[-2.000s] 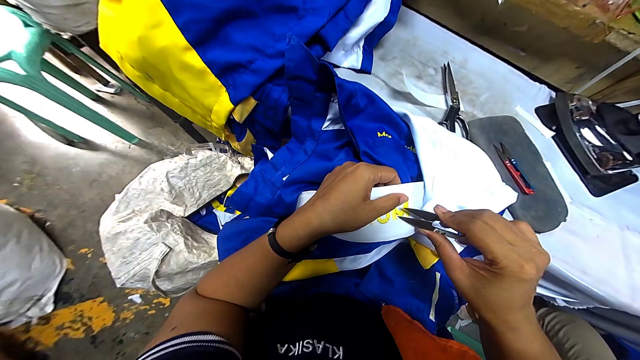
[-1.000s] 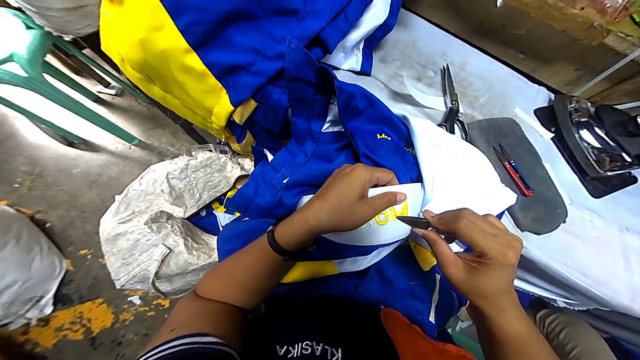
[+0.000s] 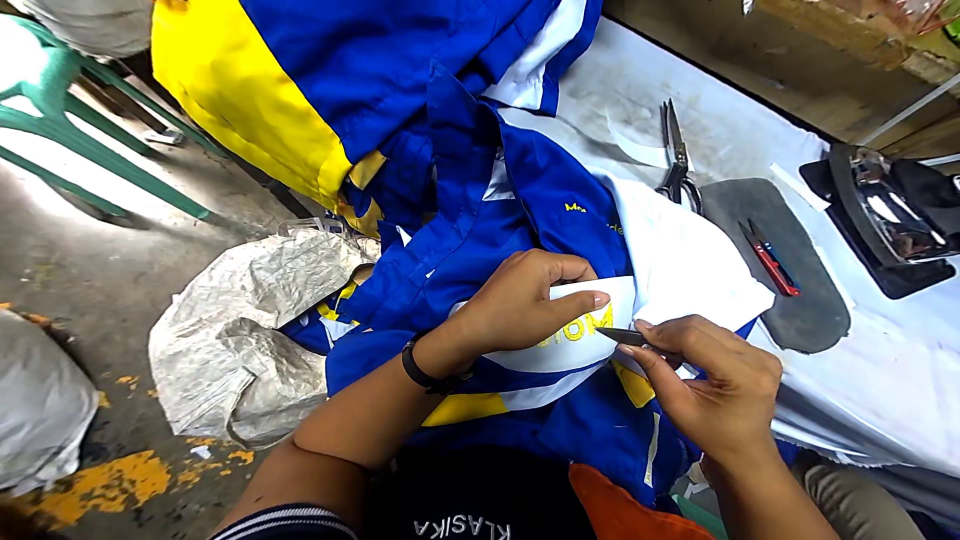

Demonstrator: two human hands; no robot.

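My left hand [image 3: 536,300], thumb extended, presses and holds a white fabric panel [image 3: 525,362] with yellow embroidered lettering. This panel belongs to or lies on a blue, white and yellow garment [image 3: 457,270] bunched before me. My right hand [image 3: 701,375] grips small dark thread snips [image 3: 624,337], whose blades look closed and touch the panel beside the embroidery. Most of the snips' body is hidden in the fingers. More small yellow embroidery shows on the blue cloth above my hands.
On the white-covered table [image 3: 892,375] lie black-handled scissors [image 3: 677,161], a dark grey pad [image 3: 795,307] with red and blue snips [image 3: 772,259], and a black object with a clear part [image 3: 889,210]. A whitish sack [image 3: 232,337] of cloth and a green plastic chair [image 3: 52,112] stand left.
The snips' blades were spread two seconds ago and are now together. My right hand has shifted slightly and turned around them. My left hand remains on the white panel.
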